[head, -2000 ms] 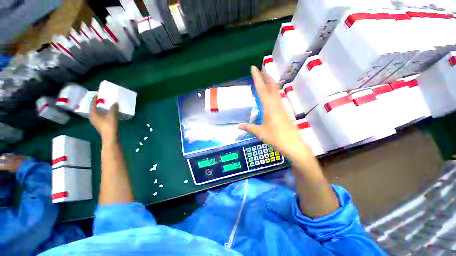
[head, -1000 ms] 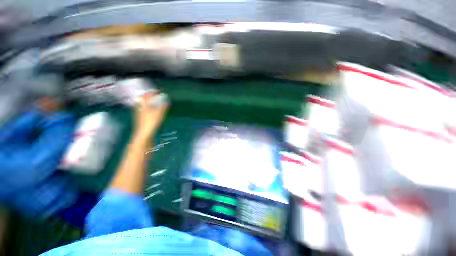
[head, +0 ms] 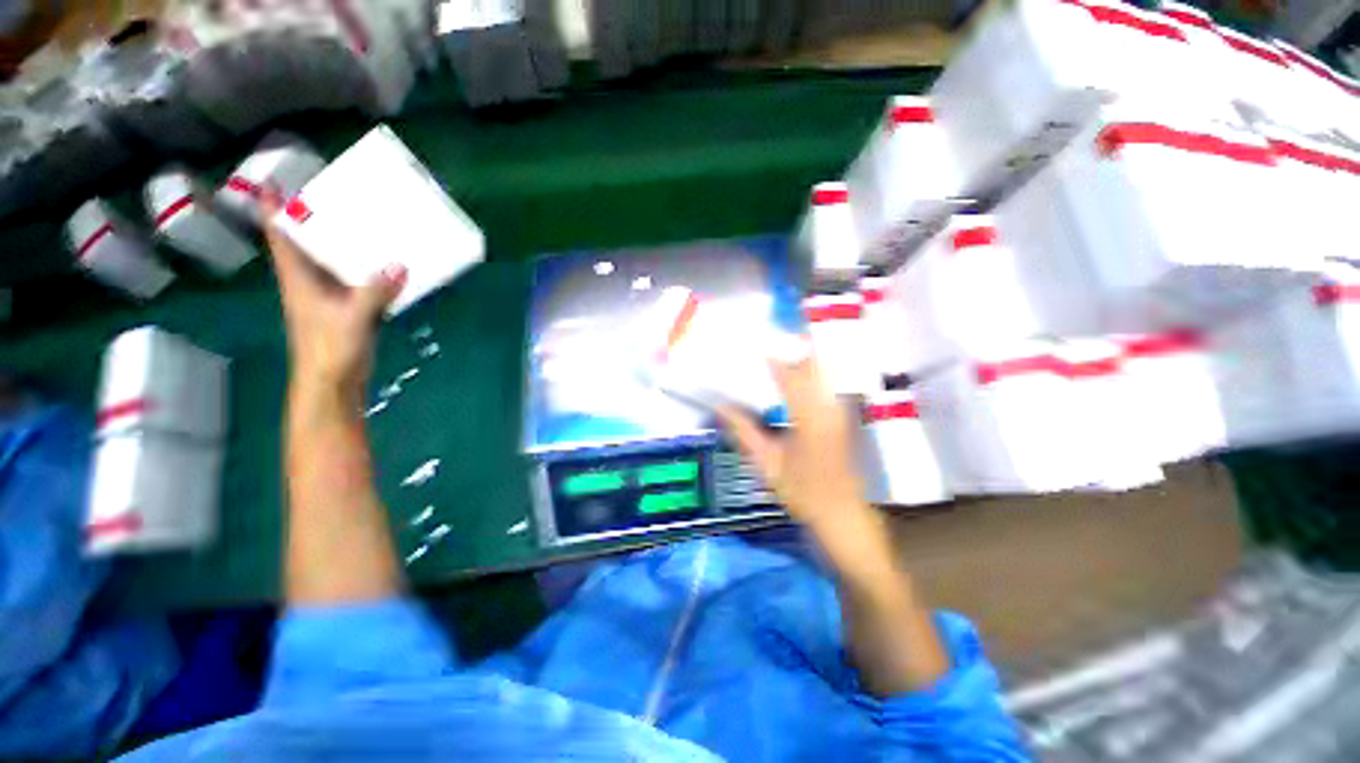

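Observation:
My left hand (head: 331, 310) grips a white carton (head: 391, 216) with a small red band, held above the green bench left of the scale. The weighing scale (head: 597, 343) has a shiny pan and green lit digits. Another white carton (head: 726, 343) with a red band is on the right part of the pan, blurred. My right hand (head: 776, 410) is at this carton's near right side, thumb and fingers apart around its edge; blur hides whether it grips it.
Stacked boxes (head: 1044, 283) rise right of the scale. Two cartons (head: 161, 440) lie at the left, beside a person's blue sleeve (head: 45, 507). Waiting boxes (head: 202, 221) line the far side. Paper scraps (head: 422, 473) lie left of the scale. A brown cardboard sheet (head: 1074, 574) is at lower right.
My right hand, out of view one second ago, is back at the scale. A carton is on the pan, which looked bare then. My left hand has moved left and now holds a carton up clearly.

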